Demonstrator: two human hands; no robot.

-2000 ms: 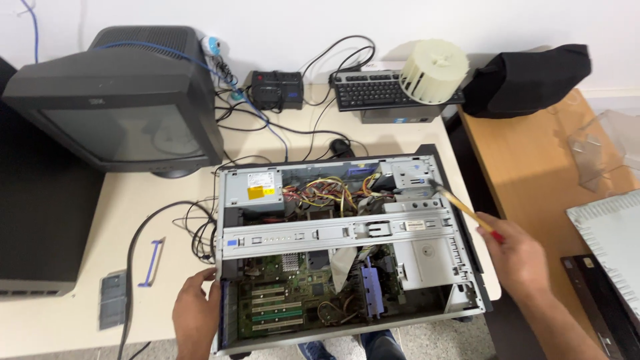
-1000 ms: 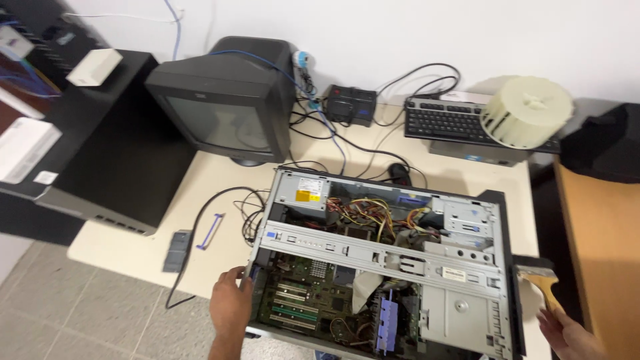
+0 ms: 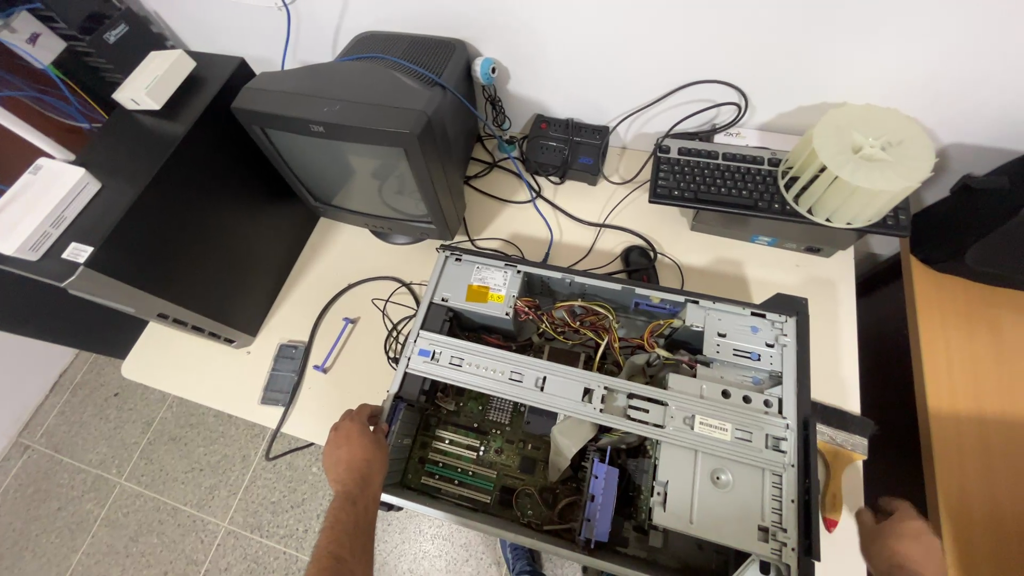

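An uncovered desktop computer case (image 3: pixel 608 400) lies on its side, showing its power supply (image 3: pixel 480 292), bundled wires, a motherboard (image 3: pixel 480 448) and a metal crossbar. My left hand (image 3: pixel 358 448) grips the case's left edge near the lower corner, its fingertips on the rim. A wide paintbrush (image 3: pixel 836 472) with dark bristles and a wooden handle with a red tip lies on the strip of table right of the case. My right hand (image 3: pixel 900 532), slightly blurred, is just right of the handle, apart from it and with nothing seen in it; its fingers look curled.
A CRT monitor (image 3: pixel 360 152) stands behind left, beside a large black cabinet (image 3: pixel 184 192). A keyboard (image 3: pixel 720 178) bearing a cream plastic fan wheel (image 3: pixel 860 164) sits behind right. Loose cables, a purple plastic bracket (image 3: pixel 334 346) and a dark plastic cover (image 3: pixel 283 374) lie left of the case.
My right hand has let go of the paintbrush, which it held two seconds ago over the case's right side. My left hand stays at the case's left edge. The view has swung left.
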